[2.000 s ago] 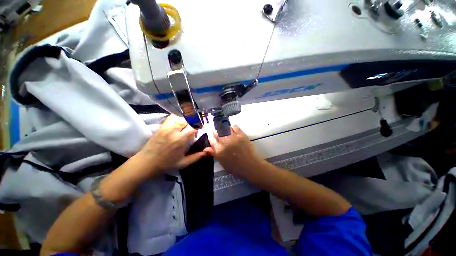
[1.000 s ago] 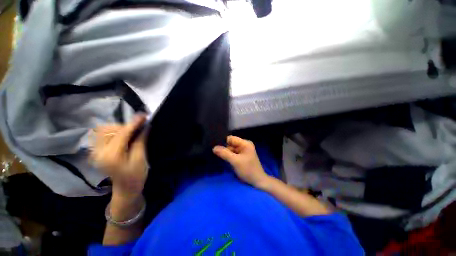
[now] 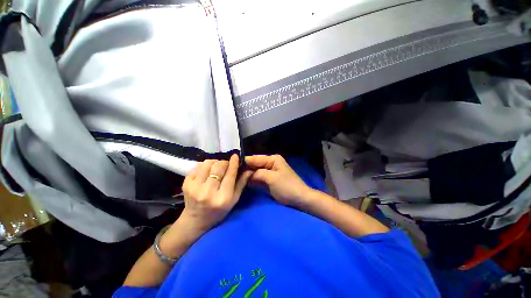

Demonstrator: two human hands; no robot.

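Note:
The light grey garment body (image 3: 140, 75) lies spread over the left part of the machine table and hangs over its front edge. A thin black seam edge (image 3: 229, 87) runs down its right side to my fingertips. A black binding strip (image 3: 157, 144) crosses the cloth and meets that edge at a corner. My left hand (image 3: 212, 185), with a ring and a bracelet, pinches this corner. My right hand (image 3: 279, 177) pinches the same corner from the right. The fingers hide the exact fold. The needle and machine head are out of view.
The white machine table (image 3: 308, 41) has a printed ruler (image 3: 349, 67) along its front edge. More grey and black pieces (image 3: 402, 131) are heaped at the right below the table. A brown surface (image 3: 20, 215) shows at the far left. A red-orange thing (image 3: 501, 244) is at lower right.
The view has dropped from the machine head to the table edge. The black side has given way to the grey side of the cloth. Both hands have come together at the corner near my body.

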